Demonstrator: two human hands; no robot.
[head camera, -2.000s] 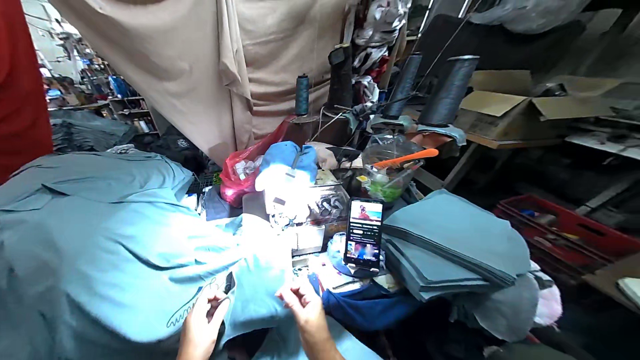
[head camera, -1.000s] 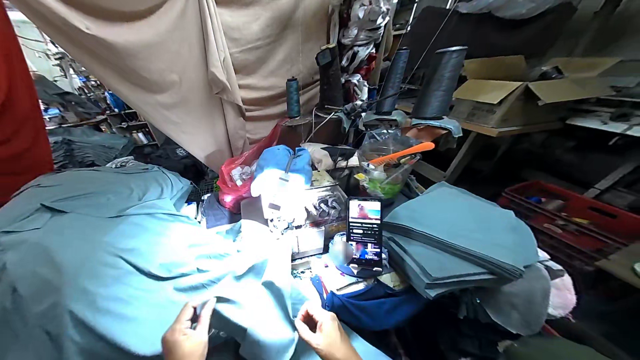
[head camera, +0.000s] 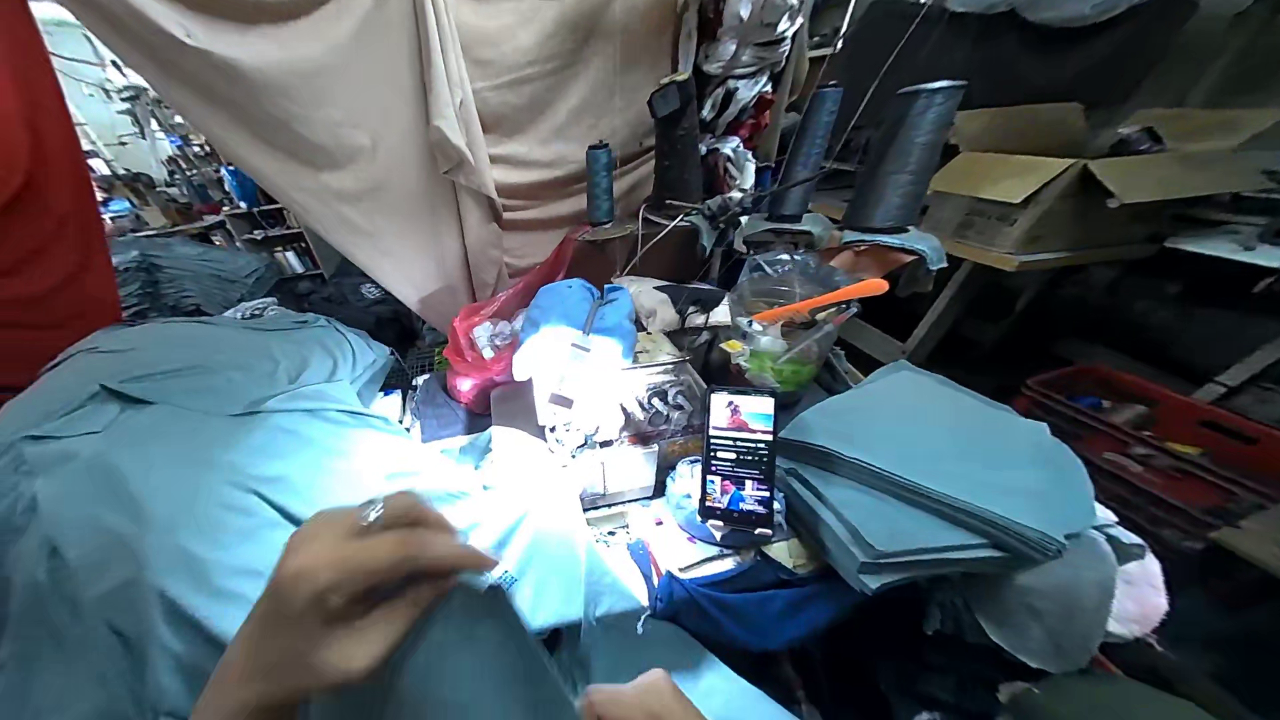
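Observation:
My left hand (head camera: 350, 590), a ring on one finger, pinches the edge of a teal-grey fabric piece (head camera: 460, 660) raised in front of me. At the bottom edge my right hand (head camera: 645, 697), partly cut off by the frame, has its fingers closed at that piece's other side. Behind them, light teal fabric (head camera: 200, 450) spreads from the left up to a brightly lit sewing machine (head camera: 620, 470), whose needle area is lost in glare. A smartphone (head camera: 740, 460) stands upright right of the machine. A stack of cut teal fabric pieces (head camera: 930, 460) lies farther right.
Thread cones (head camera: 905, 155) stand behind the machine. A red plastic bag (head camera: 480, 350) is left of it, and a clear container with an orange-handled tool (head camera: 820, 300) is behind the phone. Navy cloth (head camera: 750, 605) hangs at the front. Cardboard box (head camera: 1030, 200) and red crate (head camera: 1190, 420) are right.
My left hand has moved right and up, and a darker teal-grey piece is now raised between my hands. My right hand is lower in view.

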